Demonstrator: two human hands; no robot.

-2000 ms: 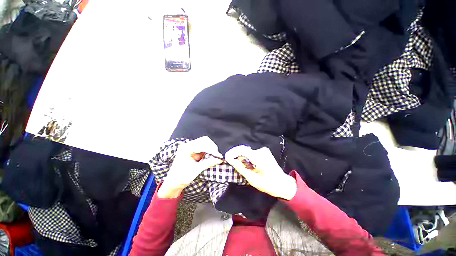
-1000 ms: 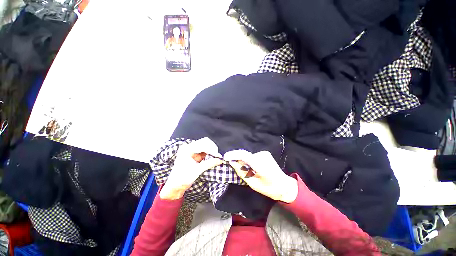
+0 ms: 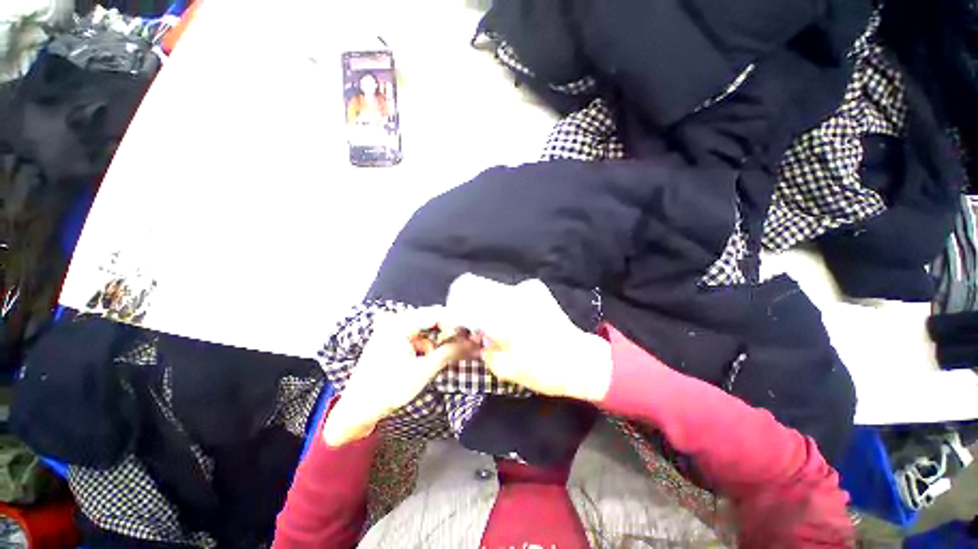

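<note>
A navy padded jacket (image 3: 536, 220) lies over the near table edge and partly over my lap. Its black-and-white checked lining (image 3: 472, 377) shows under and between my hands. My left hand (image 3: 391, 365) pinches the checked edge near its fingertips. My right hand (image 3: 536, 338) is bent over beside it, its fingertips meeting those of my left hand. A small dark and reddish thing shows between the fingertips; it may be snips, but it is mostly hidden. Pale loose threads lie on the navy cloth.
A phone (image 3: 372, 107) with a lit screen lies on the white table (image 3: 236, 172). More navy jackets (image 3: 686, 64) are heaped at the back right. Thread clippings (image 3: 120, 298) lie at the left edge. Garments (image 3: 204, 429) hang below left near a blue crate (image 3: 882, 472) at the lower right.
My right hand has moved left and up, over the fingertips of my left hand. The view has shifted slightly. The phone's screen picture differs.
</note>
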